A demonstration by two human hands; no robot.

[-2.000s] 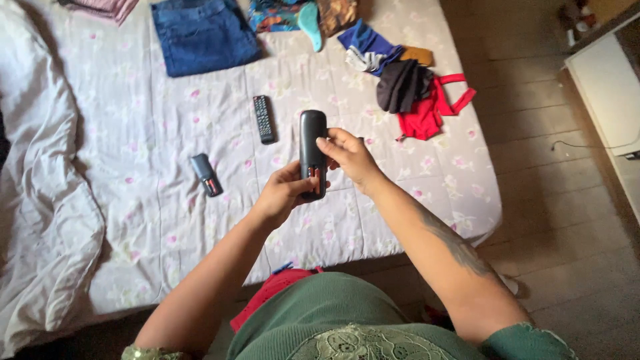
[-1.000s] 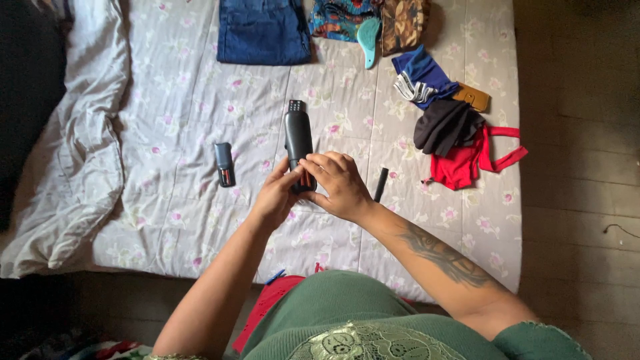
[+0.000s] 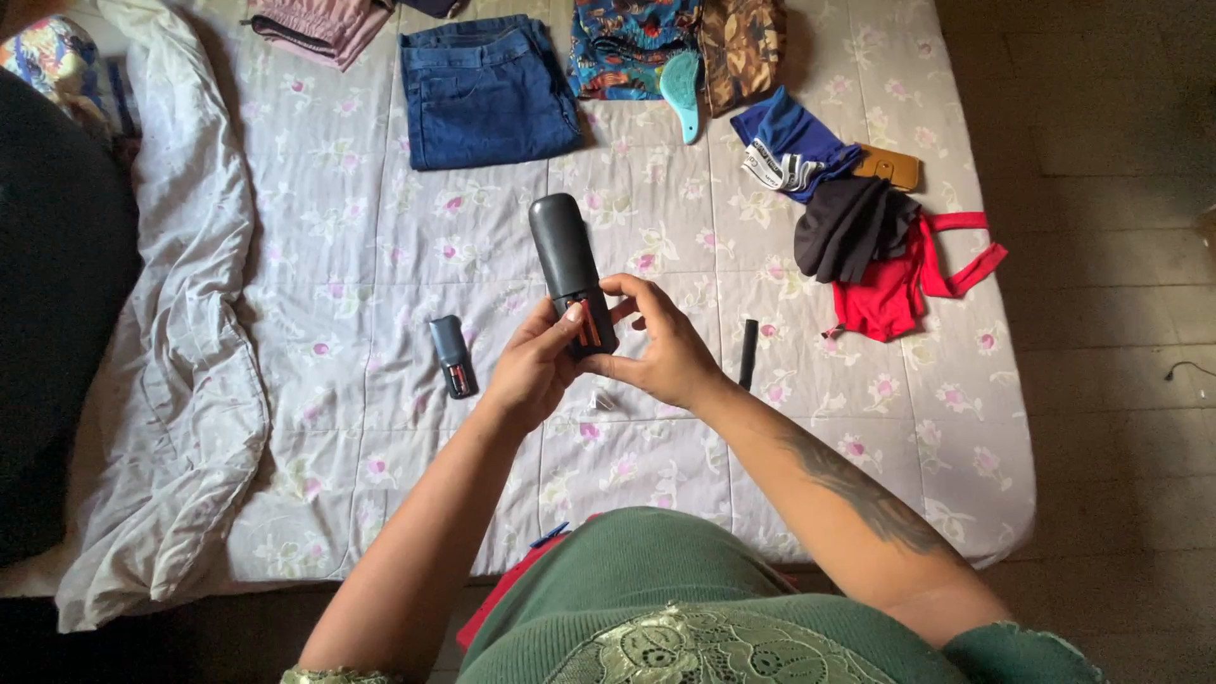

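Observation:
A black remote control (image 3: 563, 249) is held back side up over the bed, its battery compartment uncovered and reddish batteries showing in it. My left hand (image 3: 540, 359) grips its lower left side, the thumb on the batteries. At the lower right side, my right hand (image 3: 660, 347) touches the remote with thumb and fingers curved around its end. A smaller dark remote (image 3: 452, 357) lies left of my hands with its batteries also exposed. To the right, a narrow black object (image 3: 749, 353) rests on the sheet near my right wrist. A small clear piece (image 3: 600, 399) lies just below my hands.
Folded jeans (image 3: 489, 95), patterned clothes (image 3: 632, 43) and a turquoise hairbrush (image 3: 681, 95) lie at the back of the flowered bed (image 3: 646, 456). Blue, black and red garments (image 3: 879, 313) and a brown wallet (image 3: 890, 167) sit at right. A crumpled white sheet (image 3: 204, 380) covers the left side.
My right hand has shifted from the remote's upper part, where it was two seconds ago, to its lower end. The batteries, covered by my fingers one second ago, show more now.

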